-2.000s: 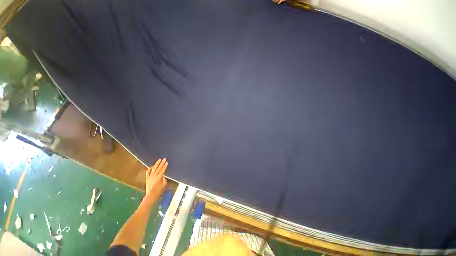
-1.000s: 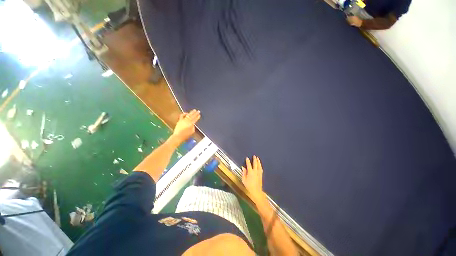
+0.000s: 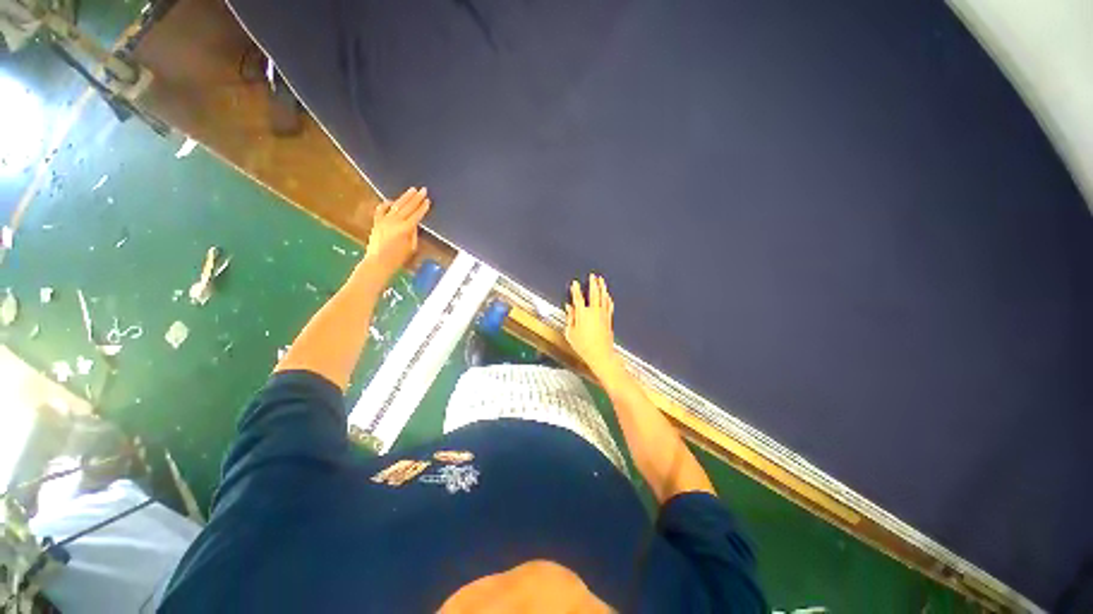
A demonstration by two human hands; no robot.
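The dark navy fabric ply (image 3: 719,192) covers the table, with a thin whitish selvedge along its near edge. My left hand (image 3: 399,228) lies on the cloth's edge, fingers on the cloth, left of the white slotted track rail (image 3: 420,350). My right hand (image 3: 590,321) lies flat on the cloth's near edge, right of the rail, fingers slightly apart. Neither hand visibly grips anything. Striped stacked plies (image 3: 719,429) show under the top ply.
Blue fittings (image 3: 493,317) sit beside the rail. The wooden table-edge strip (image 3: 767,465) runs below the lay. Brown tabletop (image 3: 288,150) shows at upper left. The green floor (image 3: 132,240) has scattered offcuts (image 3: 206,276). Pale blue-grey cloth (image 3: 108,540) is at lower left.
The view has shifted, and the far-side person's arm and device have left it. Both hands remain at the cloth's near edge; my right hand was out of view two seconds ago.
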